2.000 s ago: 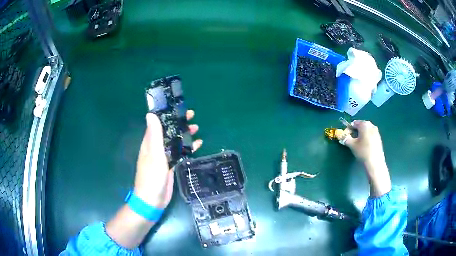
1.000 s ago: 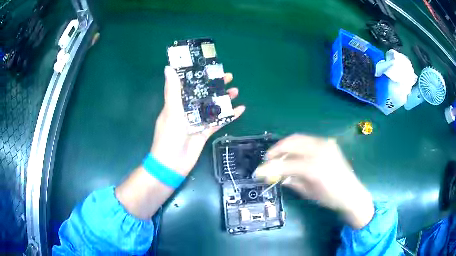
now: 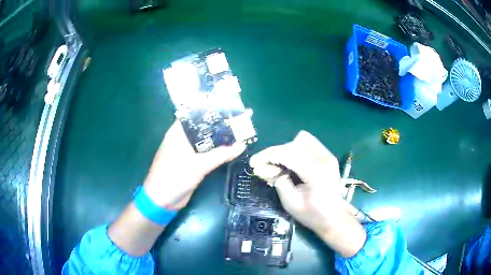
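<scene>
My left hand (image 3: 183, 158) holds a black circuit board (image 3: 207, 115) with bright silver squares, up above the belt; glare washes out its upper left. My right hand (image 3: 307, 188) is over the top part of the open camera housing (image 3: 258, 236), fingers pinched together near the board's lower right corner. Whether something small is between the fingertips I cannot tell. The housing lies open on the green surface, its lower half with a round lens part showing and its upper half partly hidden by my right hand.
The air gun (image 3: 350, 185) lies right of my right hand, partly covered by my sleeve. A small yellow crinkled object (image 3: 391, 136) lies beyond. A blue bin of black parts (image 3: 352, 67), a cloth-draped white bottle (image 3: 425, 80) and a fan (image 3: 465, 80) stand upper right. A metal rail (image 3: 43, 161) runs left.
My right hand has gone from beside the yellow object to over the housing and now close to the board. The board has been turned face up and tilted, still in my left hand.
</scene>
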